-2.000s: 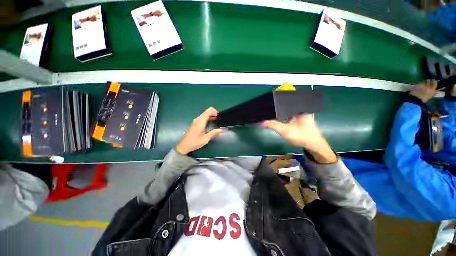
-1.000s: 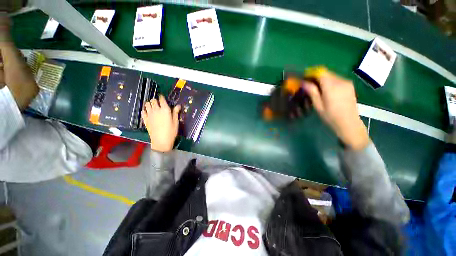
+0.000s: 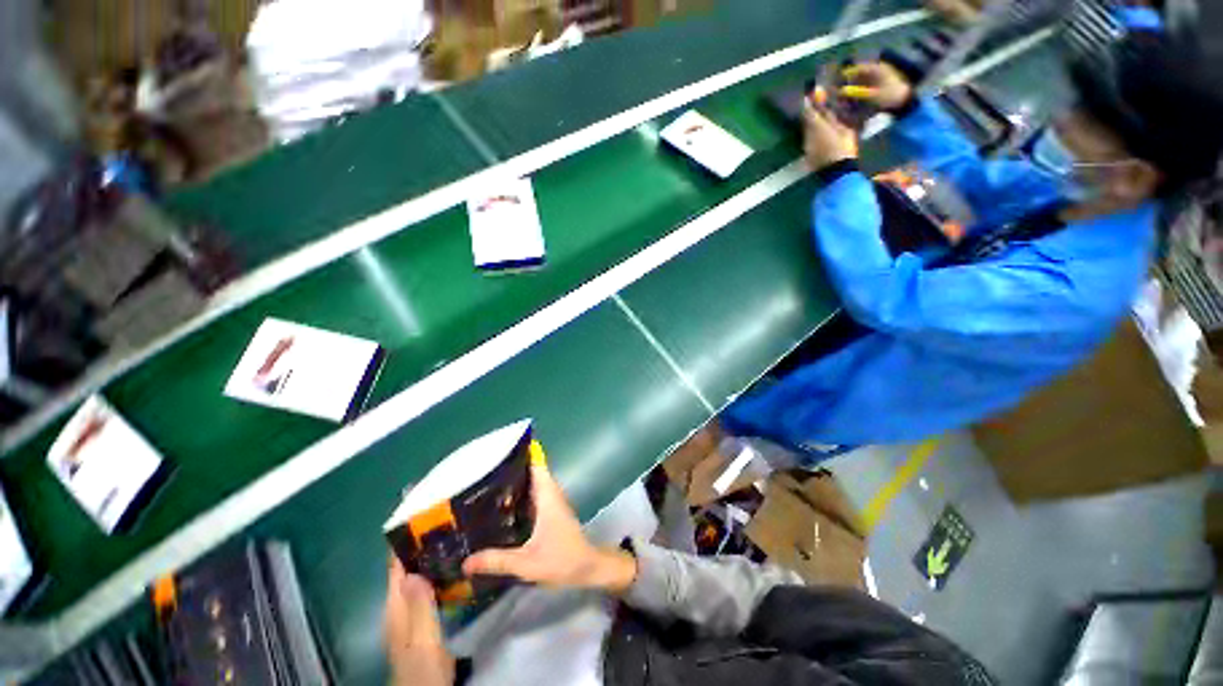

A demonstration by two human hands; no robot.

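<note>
A printed carton sleeve [image 3: 463, 516], black with orange bands, is held open over the work ledge, its whitish inside showing at the top. My right hand [image 3: 550, 543] grips its right side, with yellow at a fingertip. My left hand [image 3: 413, 627] touches its lower left edge and is partly cut off by the bottom of the picture. A stack of box sleeves [image 3: 221, 610] lies at the lower left, partly cut off.
White-faced retail boxes [image 3: 507, 225] lie spaced along the green conveyor belt [image 3: 604, 201] beyond the pale rail [image 3: 537, 322]. A masked worker in blue [image 3: 966, 295] handles dark items at the right. Brown cartons and paper scraps [image 3: 805, 529] lie on the floor.
The view has swung to the right. My left hand has left the sleeve stack and now touches the sleeve. The sleeve in my right hand is now opened out.
</note>
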